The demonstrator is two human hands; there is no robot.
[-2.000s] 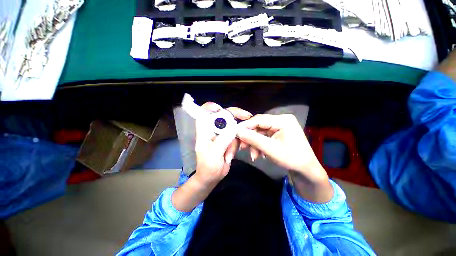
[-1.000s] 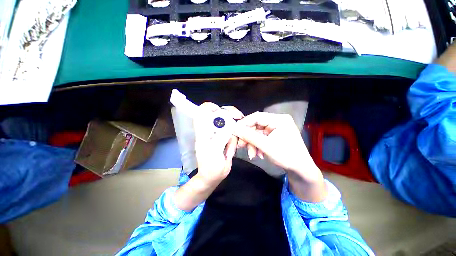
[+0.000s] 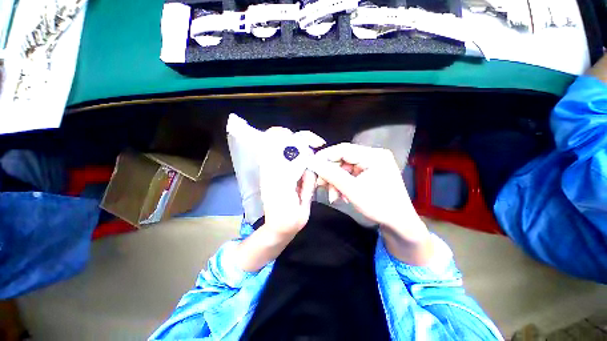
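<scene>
A round watch head (image 3: 291, 154) with a dark disc and pale, overexposed rim is held above the lap. My left hand (image 3: 283, 190) holds it, palm up. A white strap (image 3: 243, 128) runs from the watch head to the upper left, past my left fingers. My right hand (image 3: 369, 183) has thumb and index finger pinched at the right side of the watch head, touching my left fingertips. Glare and the fingers hide what the right fingertips pinch; I cannot tell whether a strap or pin is there.
A black foam tray (image 3: 319, 52) with white-strapped watches lies on the green bench (image 3: 120, 63). Strap piles lie on white paper (image 3: 40, 80) at far left and at upper right. Below are an open cardboard box (image 3: 130, 190) and red stools (image 3: 466, 176). Blue sleeves of neighbours (image 3: 566, 186) show at both sides.
The view has shifted, so the tray and bench sit higher in the picture. The strap end at the left has tilted more upright. Both hands keep nearly the same grip.
</scene>
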